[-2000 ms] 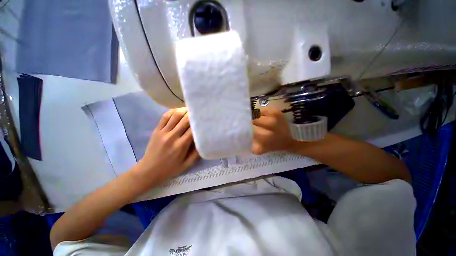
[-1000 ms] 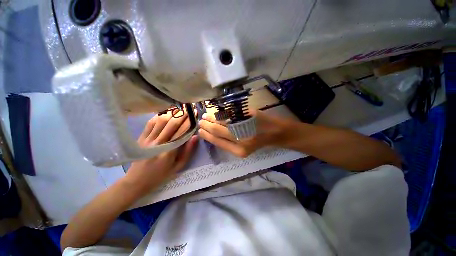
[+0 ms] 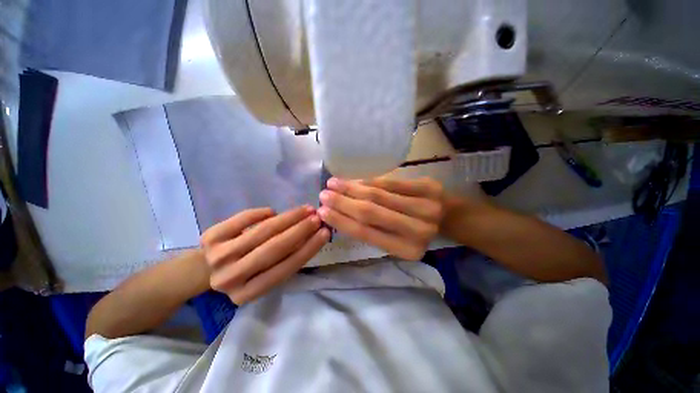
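Note:
A grey fabric panel (image 3: 230, 165) lies flat on the white table left of the machine head, with a paler band (image 3: 160, 176) along its left edge. My left hand (image 3: 265, 249) and my right hand (image 3: 387, 215) meet at the panel's right part, in front of the machine head. Their fingertips pinch a narrow dark navy strip (image 3: 326, 180) at the panel's right edge. The strip is mostly hidden by the fingers. The needle and presser foot are hidden behind the white machine part (image 3: 361, 92).
Stacked grey panels (image 3: 104, 42) lie at the upper left, with a dark navy stack (image 3: 36, 138) at far left. A black phone-like rectangle (image 3: 510, 157), a green-yellow handled tool (image 3: 579, 165) and black cable (image 3: 660, 180) lie right. A blue basket (image 3: 645, 246) is below the table edge.
Both hands have come out from beside the needle area towards the table's front edge and now pinch the dark strip. More of the grey panel shows. The view has also shifted.

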